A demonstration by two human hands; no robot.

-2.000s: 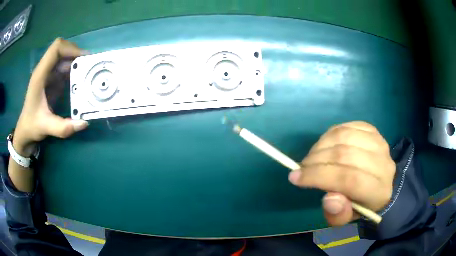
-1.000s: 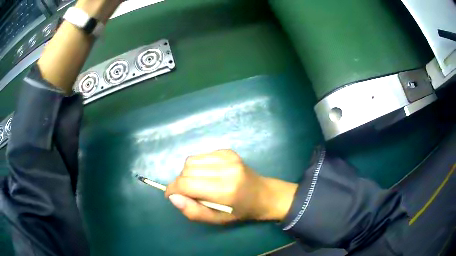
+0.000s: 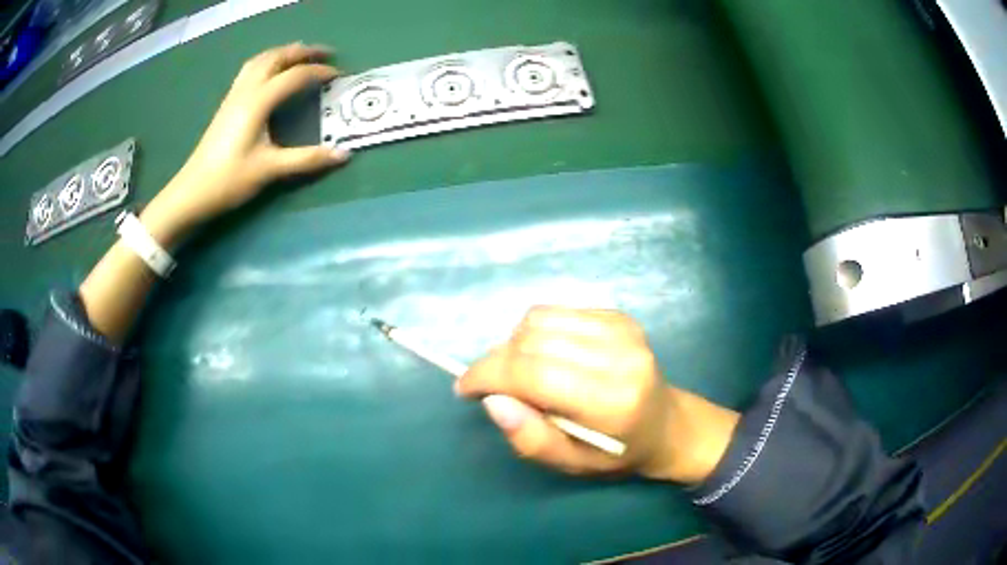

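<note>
A grey metal plate [image 3: 453,93] with three round ring recesses lies on the green belt beyond the mat. My left hand [image 3: 243,138] grips its left end, thumb at the near edge and fingers at the far edge. My right hand [image 3: 585,386] holds a thin pale brush [image 3: 431,355] above the glossy blue-green mat [image 3: 331,441]. The dark brush tip points away and to the left, apart from the plate.
A second three-ring plate [image 3: 80,194] lies at the left, and another [image 3: 108,39] lies beyond a metal rail [image 3: 210,24]. A raised green side conveyor [image 3: 883,121] with a silver end bracket [image 3: 894,270] stands at the right. A dark object [image 3: 13,337] is at the left edge.
The earlier plate on the mat is gone from there. Since one second ago, my left hand has come back into view and taken hold of a plate on the belt. The view has shifted.
</note>
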